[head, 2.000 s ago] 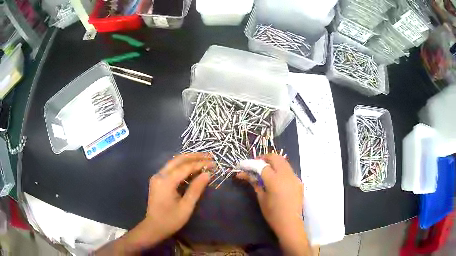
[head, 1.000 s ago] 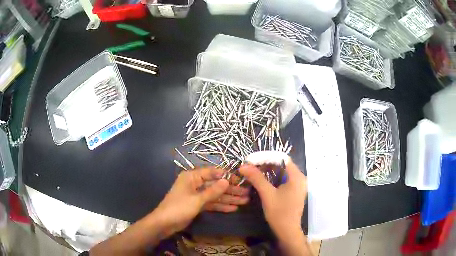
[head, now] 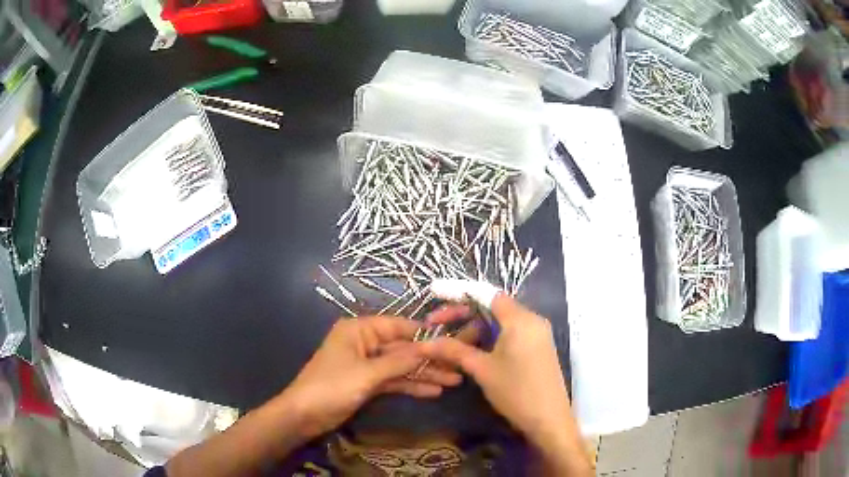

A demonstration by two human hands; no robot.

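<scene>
Slim silver-grey rods [head: 424,210] spill out of a large clear tub [head: 447,102] tipped on its side in the middle of the bench. My left hand [head: 377,359] is just below the heap, palm turned up, with a few rods [head: 428,337] between its thumb and fingers. My right hand [head: 507,359] meets it from the right, fingertips at those rods. A white wrap [head: 463,289] covers a right-hand finger. A dark object shows partly in the right palm; I cannot tell what it is.
At left a clear tub [head: 102,191] with few rods rests against a digital scale [head: 194,240]. Green-handled pliers [head: 228,79] lie upper left. A paper list [head: 605,270] and pens [head: 572,170] lie right of centre. Rod tubs stand right [head: 700,252] and upper right [head: 670,98].
My right hand has closed in on my left hand, and its wrapped finger has shifted slightly left. The bench items sit slightly higher in view.
</scene>
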